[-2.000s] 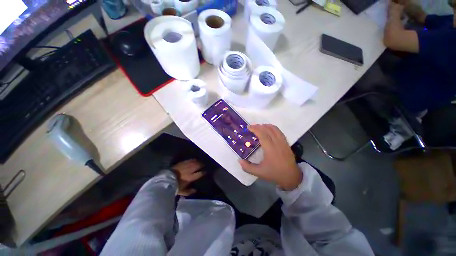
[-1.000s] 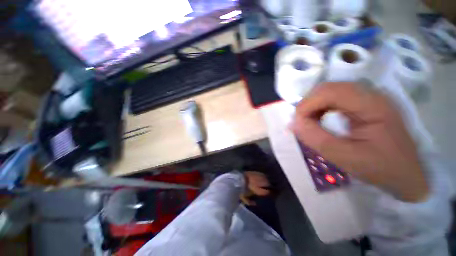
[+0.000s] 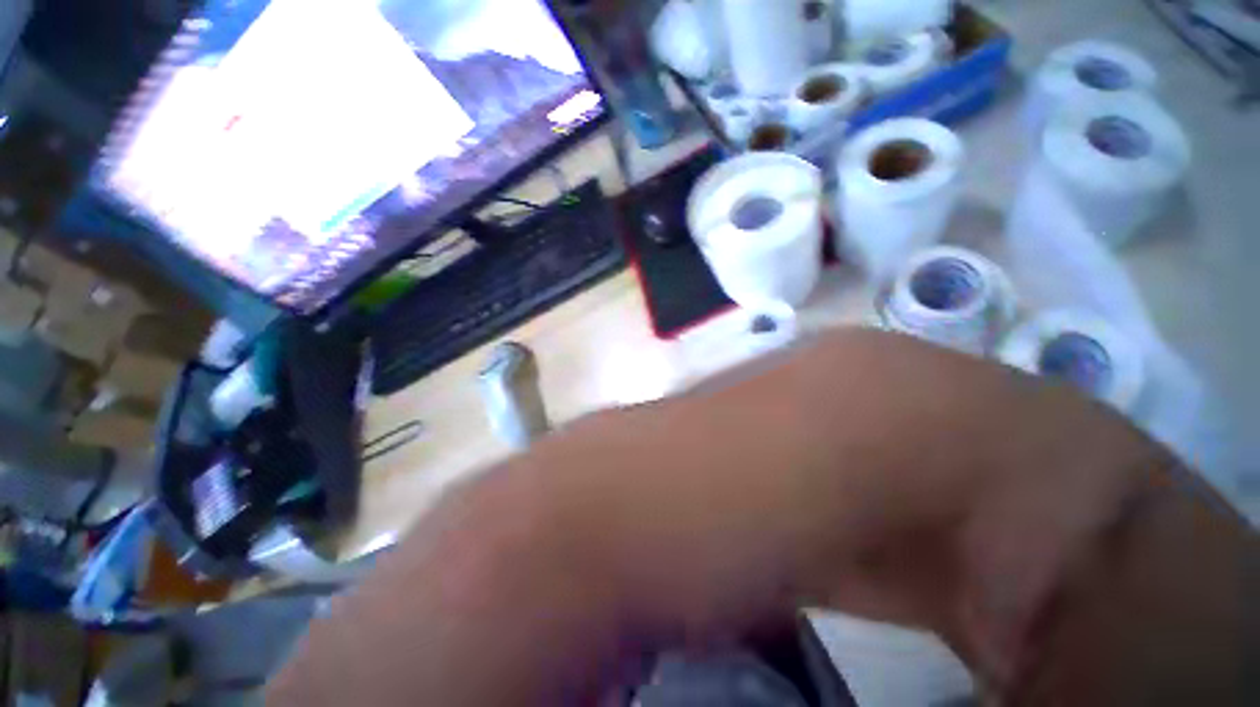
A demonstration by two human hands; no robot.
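My right hand [image 3: 788,483] is very close to the camera, large and blurred, across the lower half of the picture. Its lower part is cut off by the bottom edge, and I cannot tell whether it holds anything. My left hand is not visible. Behind my right hand stand a large label roll [image 3: 757,242], a roll with a brown core [image 3: 898,187] and two rolls with grey printed cores [image 3: 947,290], partly covered by the hand. A small label roll [image 3: 767,326] is next to the large one. The phone is hidden.
The barcode scanner [image 3: 513,396] lies before the keyboard [image 3: 511,283] and monitor [image 3: 359,124]. A mouse pad [image 3: 684,269] is left of the rolls. A blue carton [image 3: 953,86] of rolls stands behind. Two more rolls [image 3: 1117,166] and a loose label strip [image 3: 1154,352] are at right.
My right hand has risen from over the phone and rolls to close before the camera. The view has turned left since two seconds ago, and my left hand is no longer visible.
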